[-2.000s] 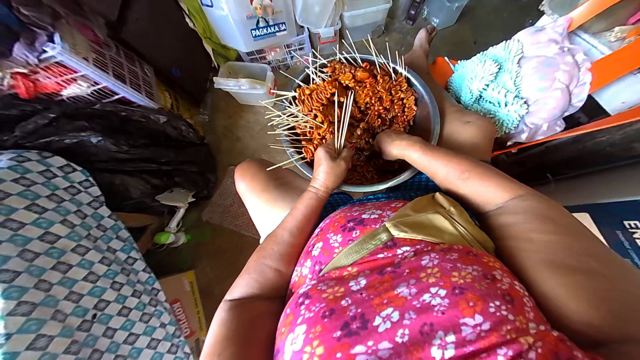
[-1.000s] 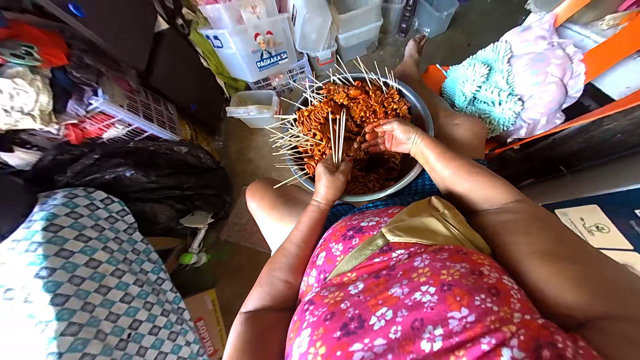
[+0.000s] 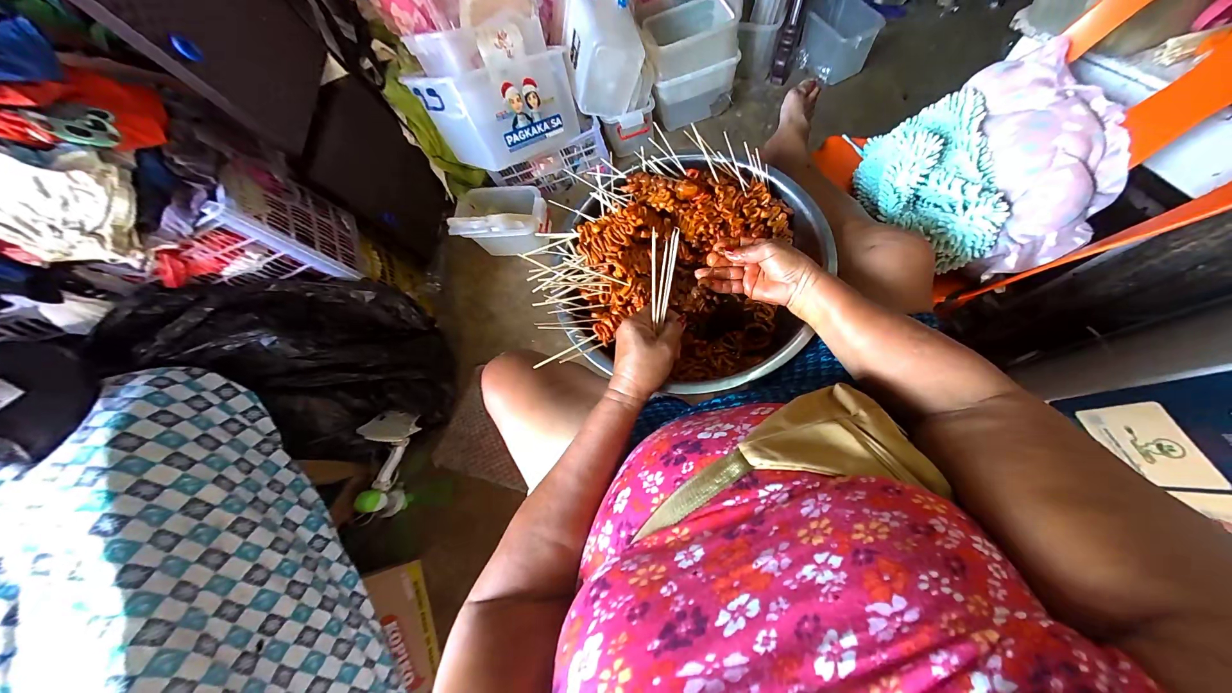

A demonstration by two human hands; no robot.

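Observation:
A round metal basin [image 3: 823, 241] sits between my legs, filled with skewered, red-brown sauced meat [image 3: 707, 207] in wavy folds, probably intestines. Many bamboo skewer ends stick out over its left and far rims. Over the near left part of the basin, my left hand [image 3: 647, 351] is closed around several bamboo skewers [image 3: 663, 274] that point away from me; their lower ends are hidden in the hand. My right hand [image 3: 756, 272] is above the right side of the meat, palm turned up, fingers apart and stained with sauce, with nothing plainly held.
Beyond the basin are a small plastic tub [image 3: 496, 217] and stacked plastic containers [image 3: 688, 58]. Black plastic bags [image 3: 279, 346] and a patterned cloth surface [image 3: 192, 520] lie to the left. A teal shaggy cloth [image 3: 929, 178] and a pale pillow [image 3: 1049, 154] are at the right.
My right hand was down in the meat two seconds ago; it has come up and turned palm upward. My left hand keeps its hold on the skewers.

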